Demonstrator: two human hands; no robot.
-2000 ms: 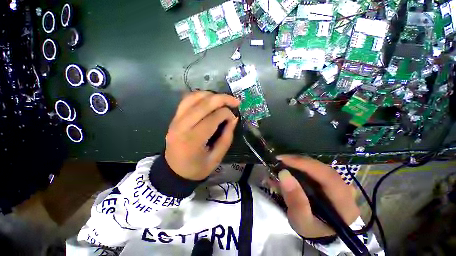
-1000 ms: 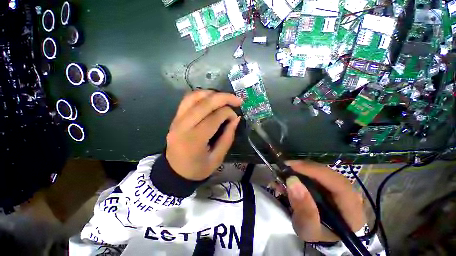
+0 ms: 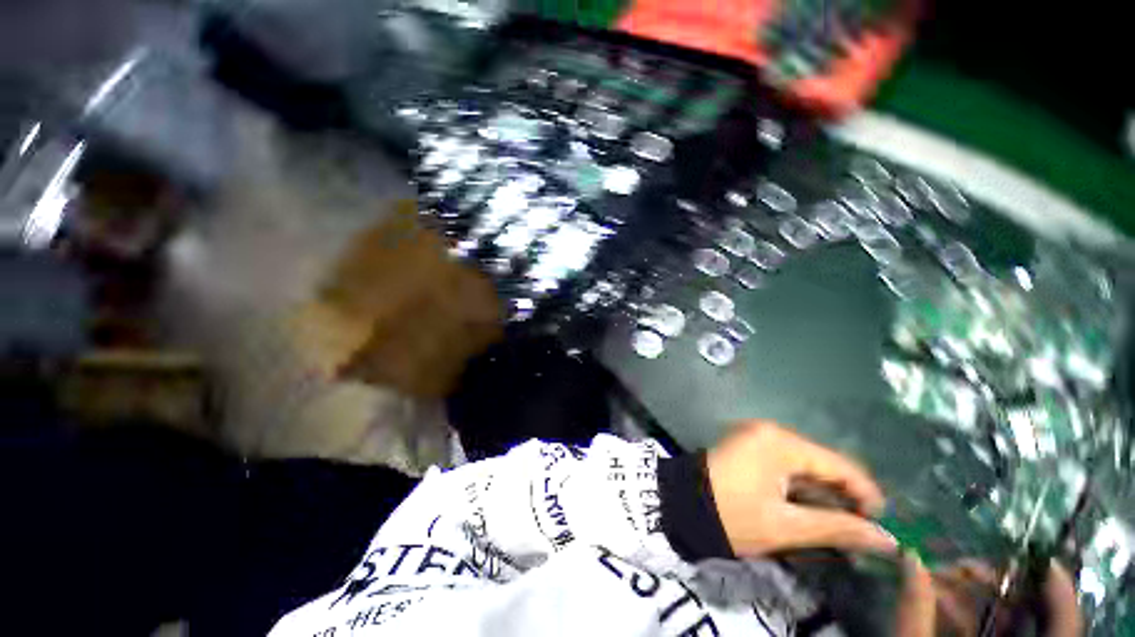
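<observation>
The frame is blurred. My left hand (image 3: 790, 492) is at the lower right over the dark green mat, fingers curled around something dark; I cannot tell what it is. My right hand (image 3: 983, 597) is low at the right, close to the left fingertips, partly cut off by the bottom edge. A thin dark shape rises beside its fingers; whether it is the soldering iron is unclear. A bit of green, perhaps a circuit board, shows between the hands. A blurred heap of circuit boards (image 3: 1033, 417) lies beyond them at the right.
Small pale-ringed discs (image 3: 717, 348) are spread on the mat (image 3: 809, 336). A black tray (image 3: 510, 199) with shiny contents stands left of them. A red-orange tray (image 3: 697, 27) is at the top, by a white strip (image 3: 971, 162). A brown box-like shape (image 3: 417, 305) is at left.
The view has swung left, bringing the black tray and red-orange tray into view. Both hands now appear at the lower right, close together. The single board's position is no longer clear.
</observation>
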